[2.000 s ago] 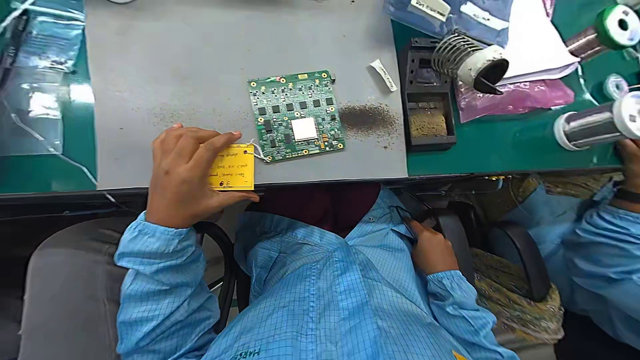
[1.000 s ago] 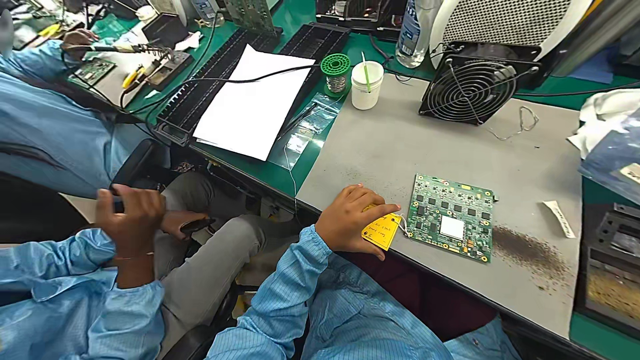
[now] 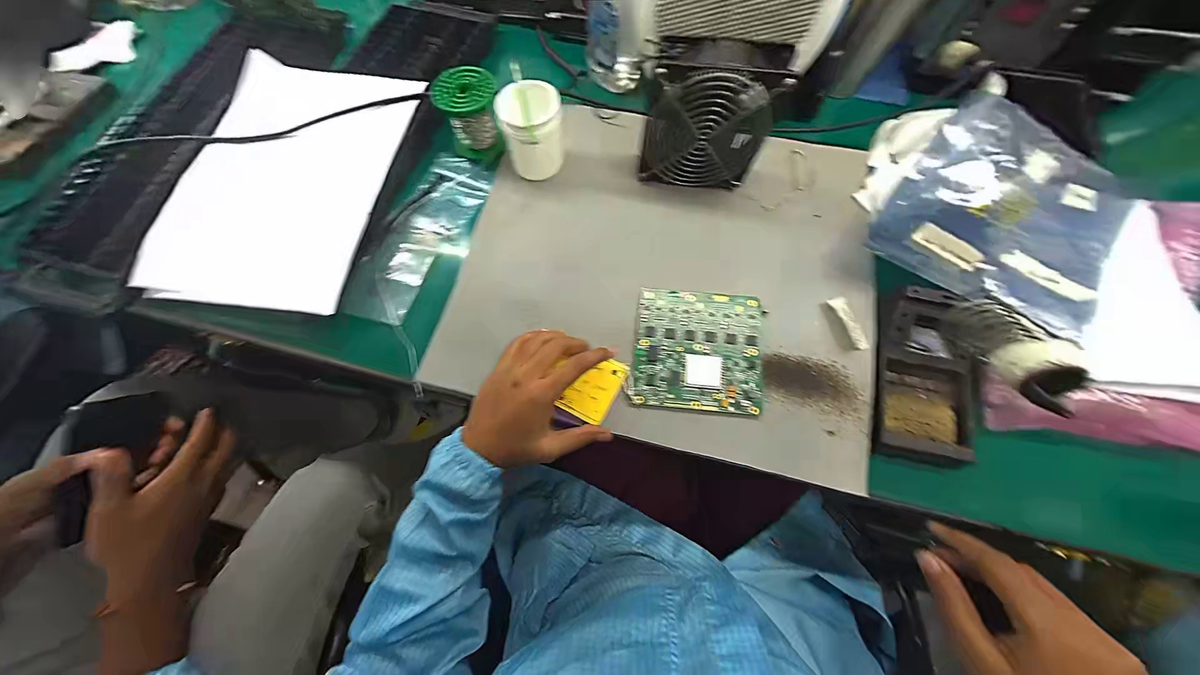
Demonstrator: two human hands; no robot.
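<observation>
My left hand [image 3: 536,401] grips a flat yellow piece with writing on it [image 3: 594,391] at the front edge of the grey mat, its thumb along the near side. Just right of it, and apparently joined by a short light wire, a green circuit board [image 3: 698,352] with a white square component lies flat. Brown-grey crumbs [image 3: 814,382] are scattered right of the board. At the lower right, my right hand [image 3: 1017,600] is off the bench beside the chair, thumb and fingers around a dark gap or object; what it holds, if anything, is unclear.
A fan [image 3: 705,131] and a white cup [image 3: 532,131] stand at the back of the mat. A soldering iron holder [image 3: 1008,347] with its sponge tray is on the right, near plastic bags [image 3: 1003,202]. At left, another person's hands [image 3: 155,487] hold a dark object.
The view has swung left, then back right. My right hand, by my lap two seconds ago, is now raised farther out to the right. My left hand stays on the yellow piece.
</observation>
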